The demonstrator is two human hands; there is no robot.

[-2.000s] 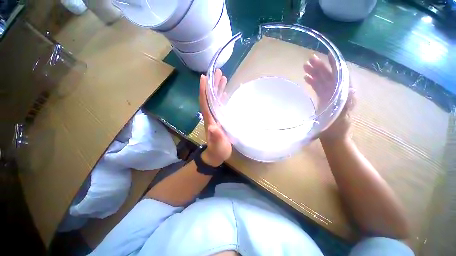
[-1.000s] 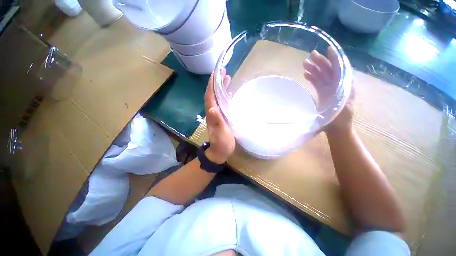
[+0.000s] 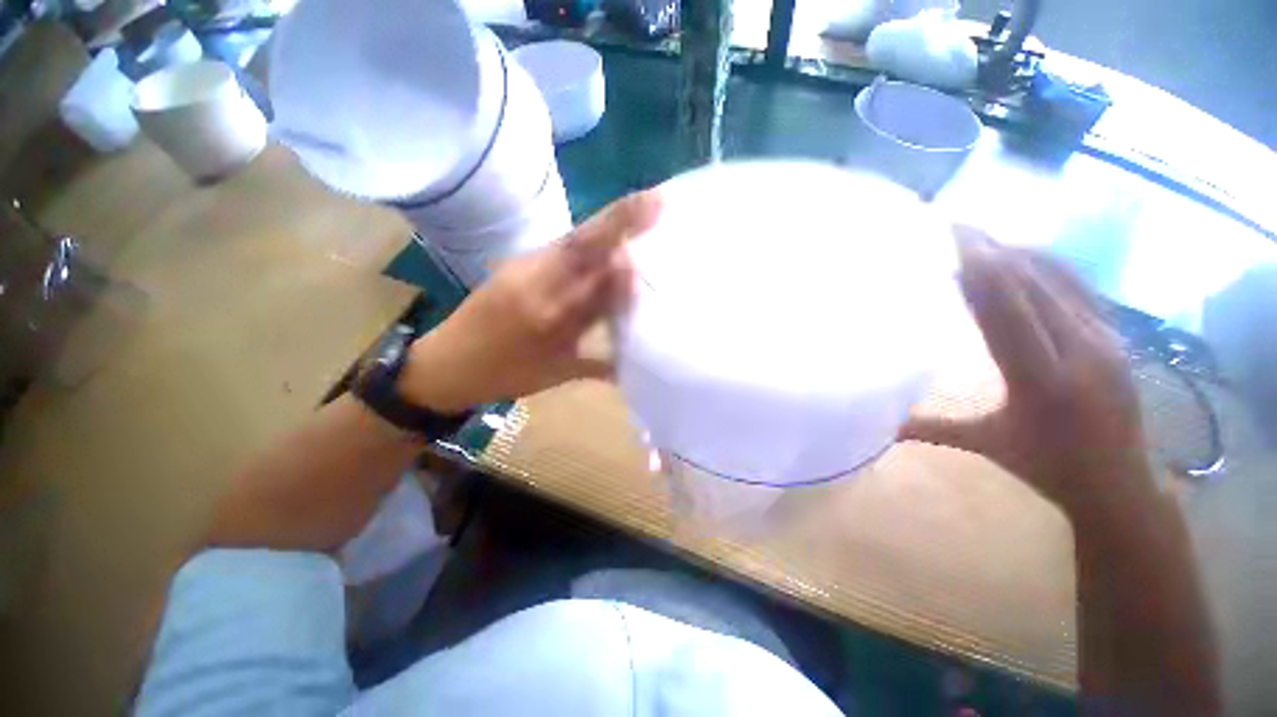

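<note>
A white bowl (image 3: 784,336), bright with glare, is held up over the cardboard mat (image 3: 588,455). My left hand (image 3: 560,301) grips its left side. My right hand (image 3: 1050,371), slightly blurred, grips its right side. A dark line runs along the bowl's lower edge. A faint see-through shape (image 3: 714,497) shows just below it; whether it is part of a clear housing I cannot tell. Glare hides whether the bowl's base or opening faces me.
Stacked white bowls (image 3: 483,182) lean at the left of the mat. Single bowls stand at the back (image 3: 917,126) and at the left (image 3: 203,119). The side cardboard (image 3: 210,322) holds a glinting clear item (image 3: 63,266). White crumpled material (image 3: 399,539) lies below it.
The clear housing with white inside, held upright before, no longer shows that way; both hands now hold a white bowl higher and wider apart. The view has tilted up, showing more of the back.
</note>
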